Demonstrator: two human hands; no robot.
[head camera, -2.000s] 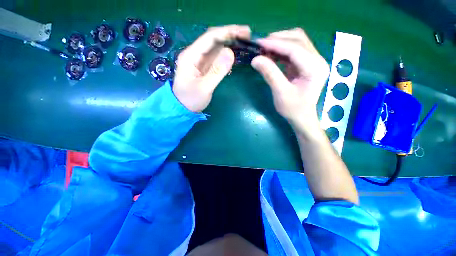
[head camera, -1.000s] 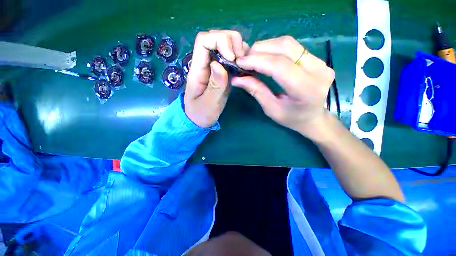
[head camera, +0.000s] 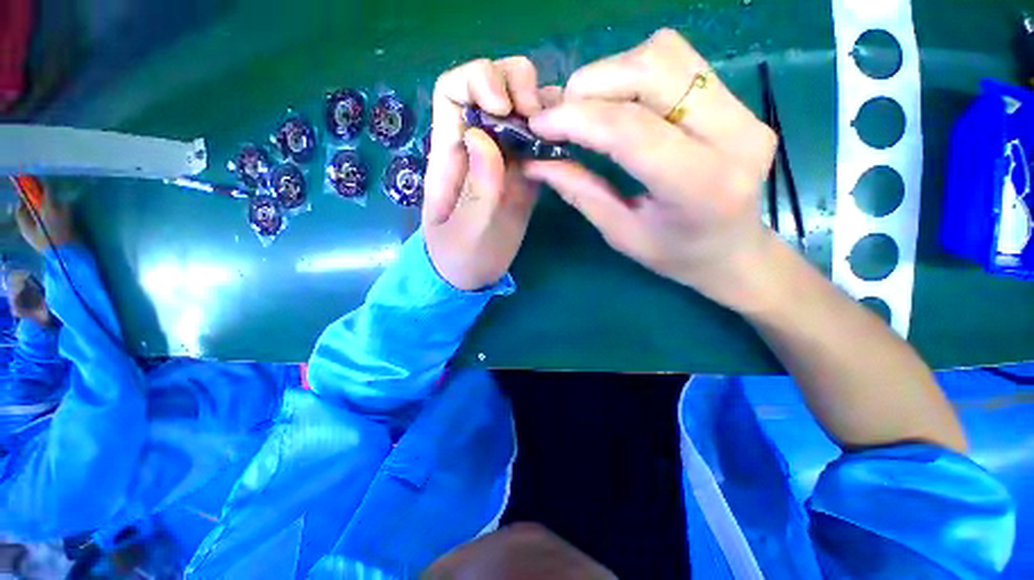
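Note:
My left hand (head camera: 482, 187) and my right hand (head camera: 669, 159) meet above the green bench (head camera: 635, 323). Both hold one dark round module (head camera: 516, 135) between fingers and thumbs, seen nearly edge-on. My fingers hide part of it. Several similar modules (head camera: 347, 173) lie grouped on clear film to the left of my left hand. Dark thin tweezers (head camera: 781, 159) lie on the bench just right of my right hand. A white die-cut strip (head camera: 893, 159) with a row of round holes lies further right.
A blue box (head camera: 989, 181) stands at the far right. A pale grey bar (head camera: 102, 153) reaches in from the left. Another person's hand (head camera: 43, 218) holds an orange-ended tool with a black cord at the far left. The bench's front edge runs below my forearms.
The view has shifted, so bench items sit further left or right in the picture. The tweezers have come into view beside my right hand. The other person's hand now shows at left. Both hands still hold the module.

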